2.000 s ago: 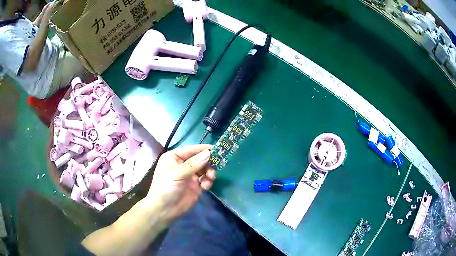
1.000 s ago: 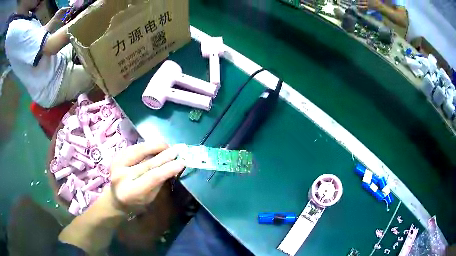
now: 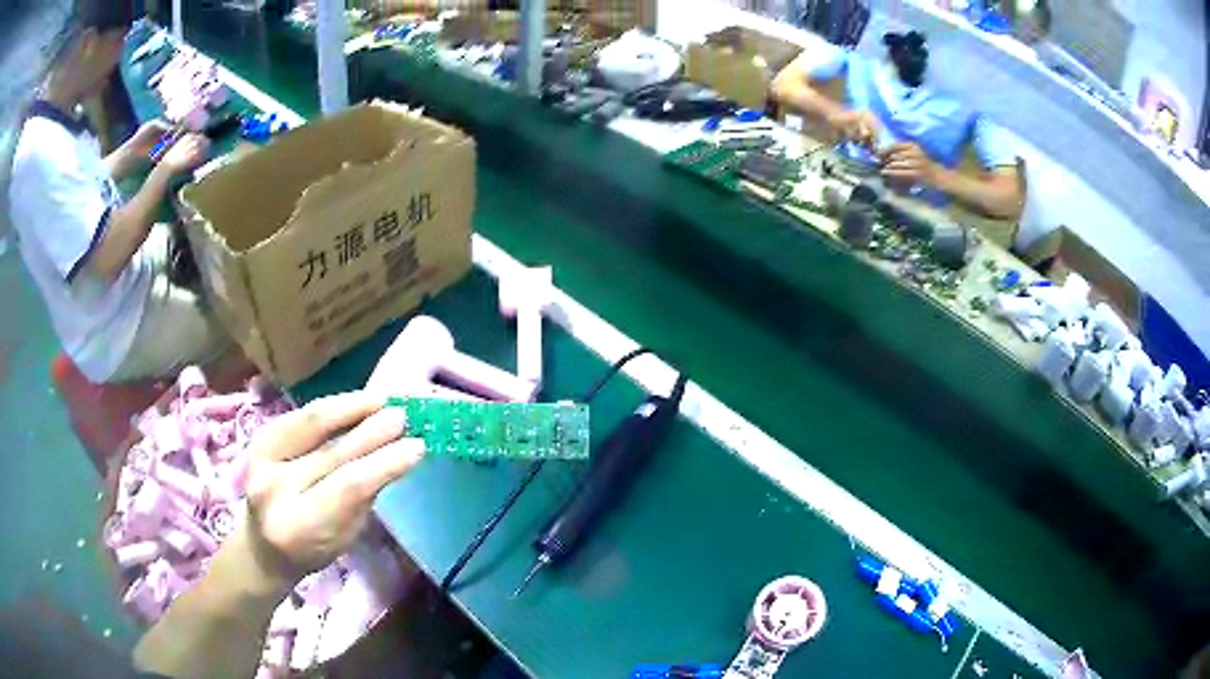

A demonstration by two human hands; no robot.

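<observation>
My left hand (image 3: 325,484) holds one end of the PCB panel (image 3: 498,430) between thumb and fingers. The panel is raised above the bench with its plain green side showing. The electric screwdriver (image 3: 604,484) lies on the bench beyond it, its bit towards me. The pink housing half (image 3: 786,613) lies at the bottom, its round head in view and its handle cut off by the edge. A blue battery cell (image 3: 677,673) is cut off beside it. My right hand is not in view.
A cardboard box (image 3: 358,246) stands at the bench's far left. Pink housings (image 3: 431,361) lie before it. A bin of pink housings (image 3: 186,491) is at left. Blue cells (image 3: 906,597) lie near the pale strip. One person sits at left, another works across at the opposite bench (image 3: 796,199).
The view has tilted up, showing the opposite bench and a second person. My left hand has turned the panel from its component face to its green back and carried it towards the box.
</observation>
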